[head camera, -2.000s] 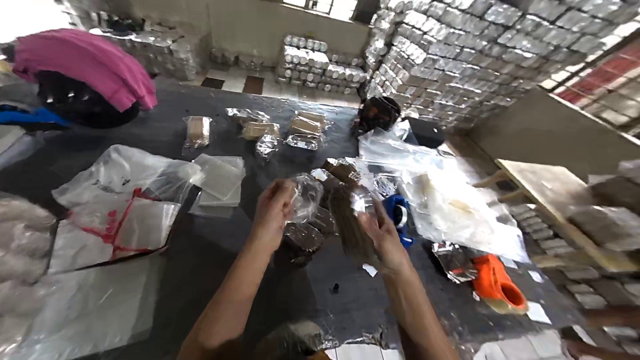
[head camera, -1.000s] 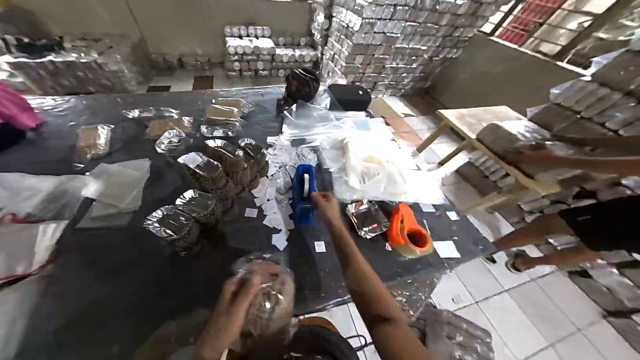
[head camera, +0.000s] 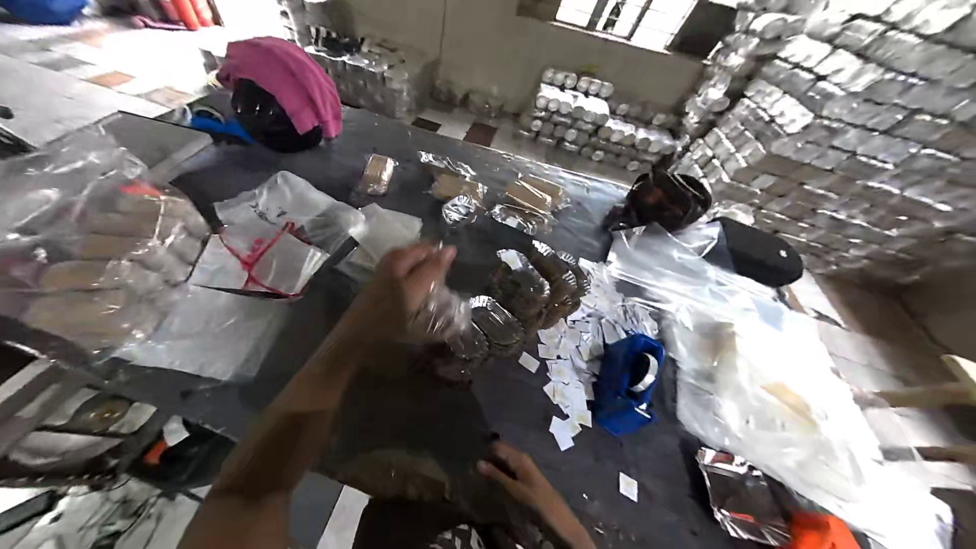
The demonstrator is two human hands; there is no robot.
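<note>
My left hand (head camera: 415, 278), blurred, is over the dark table beside a plastic-wrapped bundle (head camera: 442, 316), its fingers at the clear wrap; whether it grips the wrap is unclear. Right of it stand several dark round stacks in clear wrap (head camera: 499, 324). My right hand (head camera: 515, 473) is low near the table's front edge, fingers bent, with nothing plainly in it. Beyond it lie many small white paper squares (head camera: 568, 374) and a blue tape dispenser (head camera: 629, 381) with a roll in it.
Clear plastic bags (head camera: 762, 366) cover the right side, near a foil packet (head camera: 740, 496) and an orange tape dispenser (head camera: 820, 530). Wrapped brown blocks (head camera: 534, 194) lie at the back. A bag with red ties (head camera: 259, 263) and a large bag of bundles (head camera: 107, 259) are left.
My left hand has moved from the near table edge, where it was on a wrapped bundle, to beside the stacks. My right hand has left the blue tape dispenser. The view has swung left.
</note>
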